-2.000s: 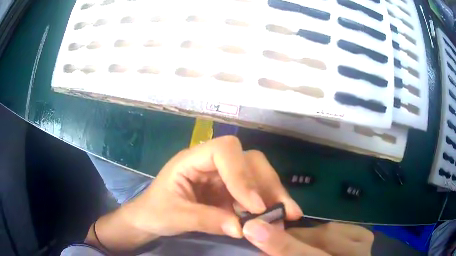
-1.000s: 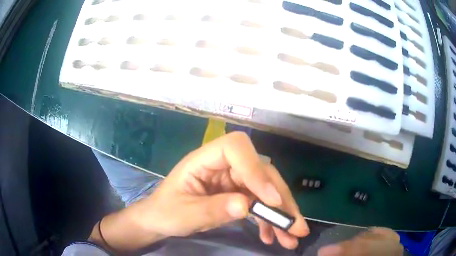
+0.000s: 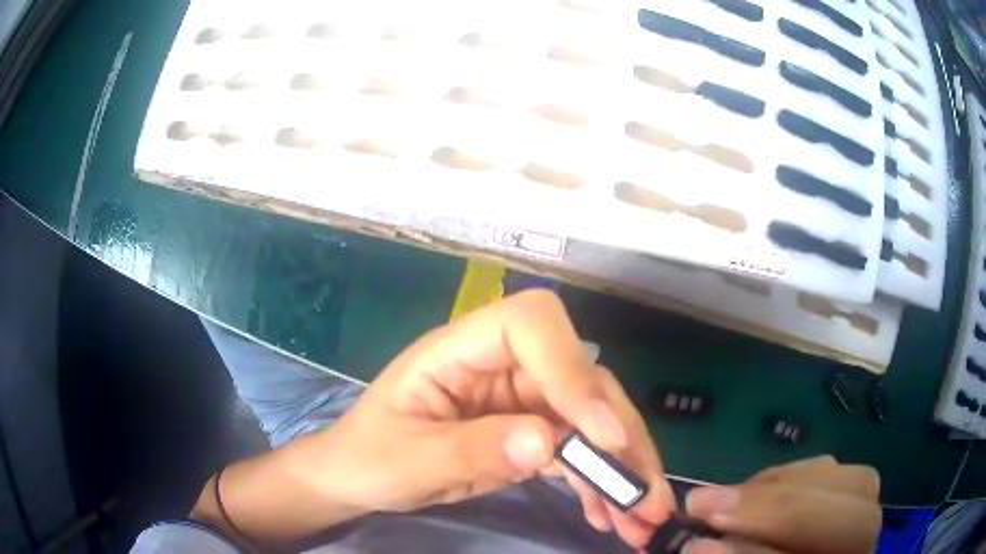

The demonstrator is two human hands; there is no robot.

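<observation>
My left hand (image 3: 465,417) holds a small black rectangular module (image 3: 601,472) with a white face between thumb and fingers, above the bench's front edge. My right hand (image 3: 795,506), at the lower right, holds a small dark piece (image 3: 679,532) in its fingertips, close to the left hand's fingers. The dark piece is partly hidden and blurred. A large white foam tray (image 3: 357,200) lies beyond the hands. Its right columns hold black strip-like parts (image 3: 824,189); the cutouts at its left and middle look tan.
Two small black pieces with pale dots (image 3: 683,404) (image 3: 786,431) lie on the green mat (image 3: 292,287) right of my left hand. Thin dark pieces (image 3: 860,396) lie farther right. Yellow tape (image 3: 478,290) marks the mat. Another foam tray (image 3: 962,379) stands at the right edge.
My right hand first moved off the module, then came back near the left hand with a dark piece. The module has turned its white face up. The view has shifted slightly.
</observation>
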